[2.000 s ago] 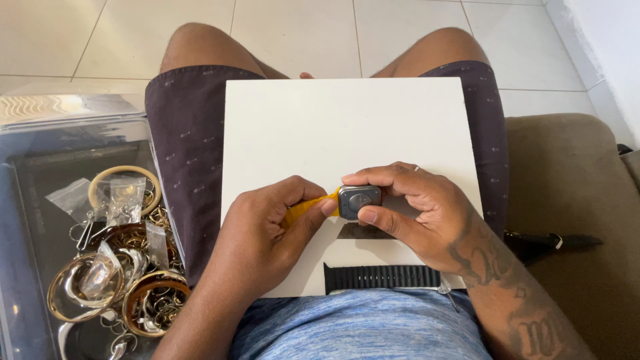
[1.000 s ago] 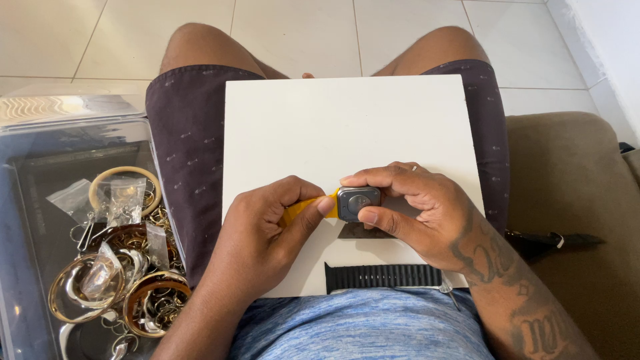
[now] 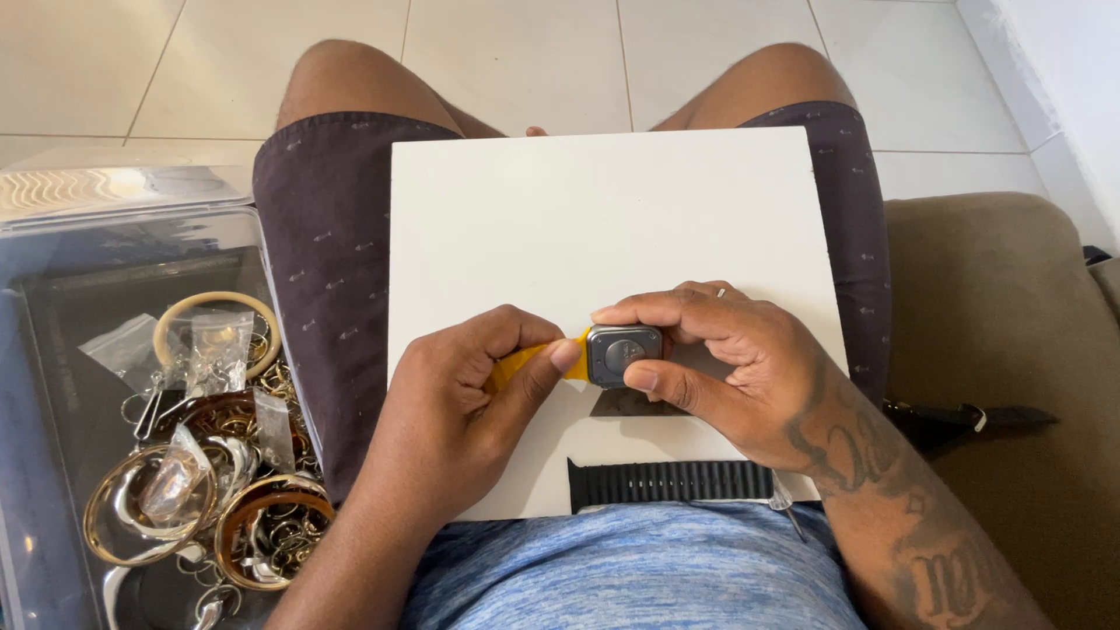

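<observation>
My left hand (image 3: 477, 394) pinches a yellow watch band (image 3: 516, 366) between thumb and fingers, its upper end meeting the left edge of a smartwatch case (image 3: 612, 354). The case lies back side up, its round sensor facing me. My right hand (image 3: 726, 359) grips it, index finger on the top edge and thumb over the back. Beneath my right hand a dark flat piece (image 3: 634, 403) shows in part on the white board (image 3: 604, 210). Nearer my body, a black ridged watch band (image 3: 674, 480) lies along the board's lower edge, with a small pointed tool (image 3: 781, 497) by its right end.
The board rests across my lap. At the left stands a clear plastic box (image 3: 293, 385) of bangles, rings and small plastic bags. On the brown cushion (image 3: 980, 289) at the right lies a black strap (image 3: 1015, 418) with a metal buckle or loop.
</observation>
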